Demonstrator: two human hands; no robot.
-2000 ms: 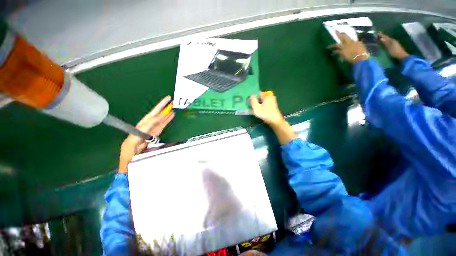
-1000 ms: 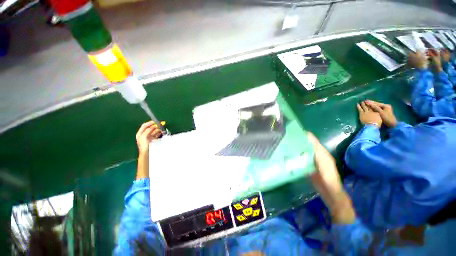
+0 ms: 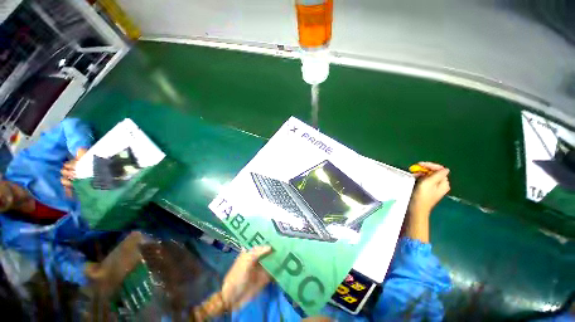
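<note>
A white and green tablet PC retail box (image 3: 315, 207) lies turned at an angle over the bench scale, overhanging its left side. The white scale platform (image 3: 378, 251) shows past the box's right edge, with part of the keypad (image 3: 353, 292) below. The display is hidden. My left hand (image 3: 247, 273) grips the box's lower left edge. My right hand (image 3: 430, 188) is at the scale's far right corner, fingers bent, with a yellow-orange cot on a fingertip. No object shows in it.
A signal tower light (image 3: 314, 31) stands behind the scale. At left, a worker's hand (image 3: 68, 176) touches a stack of boxes (image 3: 120, 176); a blurred arm is below it. Another retail box (image 3: 548, 157) lies at the right edge on the green conveyor.
The view has swung left. The box has moved left across the scale and turned. My left hand has left the scale's side and now holds the box; my right hand has released it.
</note>
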